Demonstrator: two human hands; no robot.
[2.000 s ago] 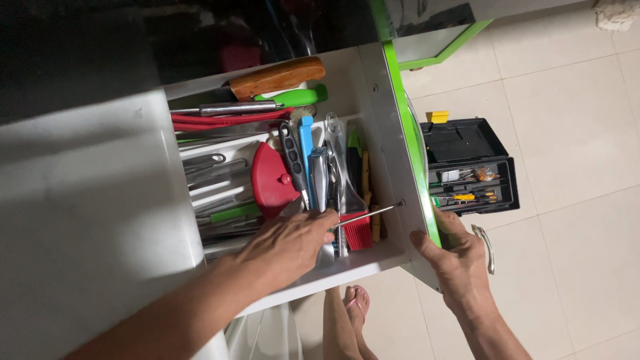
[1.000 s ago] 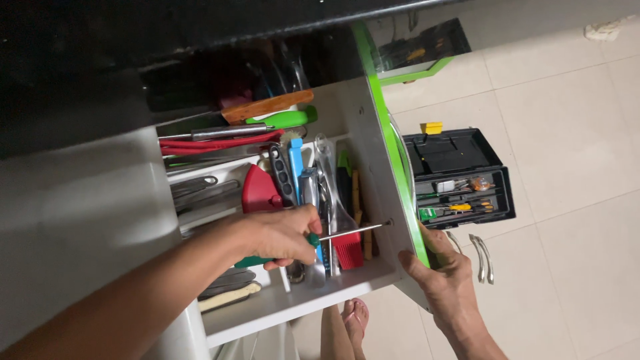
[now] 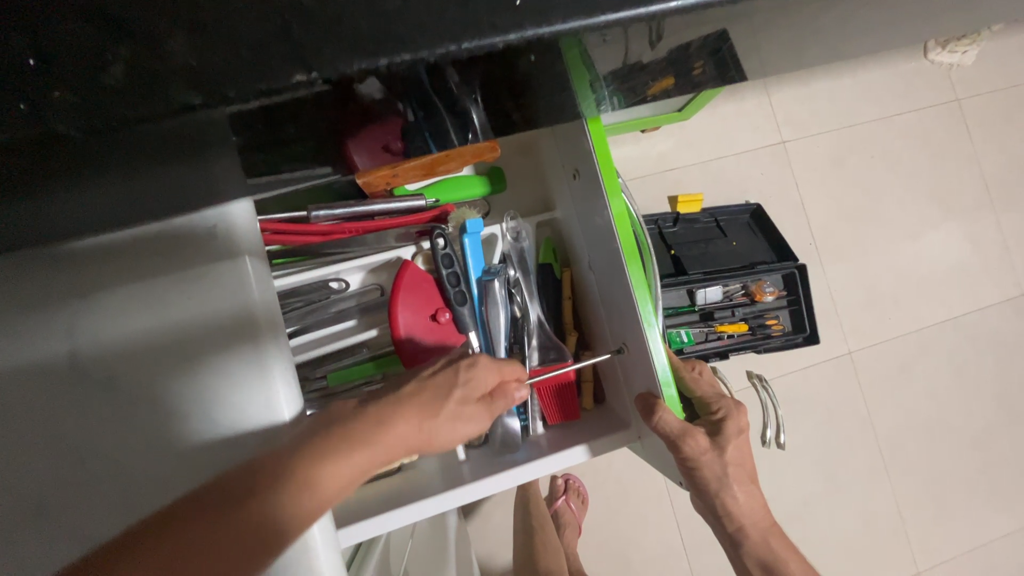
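My left hand is closed around a screwdriver, its handle hidden by the fingers. The metal shaft runs right to a screw in the inner face of the drawer front. My right hand grips the lower end of the green-edged drawer front, thumb on the inner side and fingers on the outer. Beneath and beside my left hand, the open drawer holds a red silicone brush, a red fan-shaped utensil, a blue-handled tool and a black handle with oval marks.
On the tiled floor an open black toolbox holds screwdrivers and small tools. Curved metal handles lie near it. A dark countertop overhangs the drawer, which also holds a wooden handle. A foot in a pink flip-flop stands below.
My left hand has shifted and turned around the screwdriver; the green handle seen one second ago is now covered. My right hand stays on the drawer front. Several metal handles on the floor show more fully.
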